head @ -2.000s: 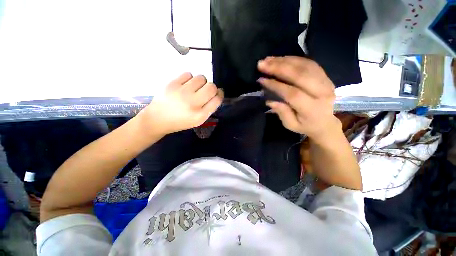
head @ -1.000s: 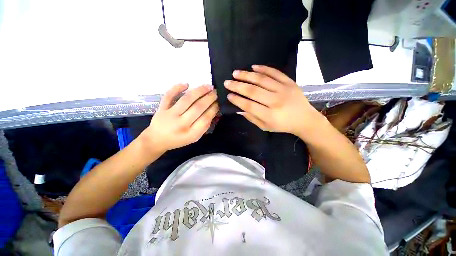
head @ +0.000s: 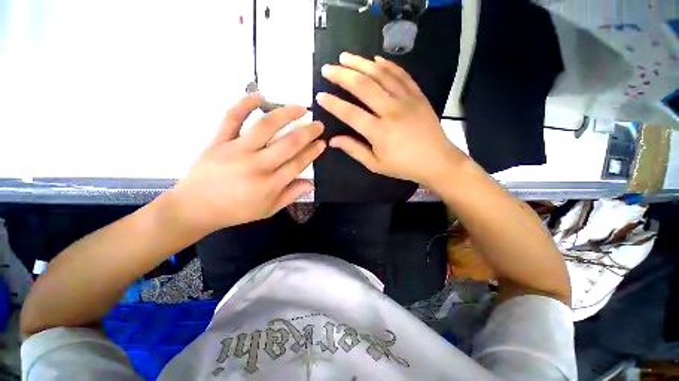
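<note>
A black fabric panel [head: 357, 175] lies on the white machine table, running from the machine parts at the top to the table's front edge. My right hand [head: 387, 119] lies flat on it with fingers spread, below the tension dial [head: 400, 35]. My left hand [head: 257, 164] is spread at the panel's left edge, its fingertips by the cloth and the rest over the white table. A second black piece [head: 514, 89] lies to the right, apart from the panel at its lower part. The presser foot and needle cannot be made out.
The white table's front edge [head: 112, 192] carries a measuring strip. White and brown scraps [head: 607, 257] are piled below right. A blue bin [head: 160, 335] is on the floor at lower left. The white machine body [head: 618, 59] with red specks fills the upper right.
Both hands have moved up toward the machine, and the panel lies further over the table under the right hand. The tension dial has come into view at the top.
</note>
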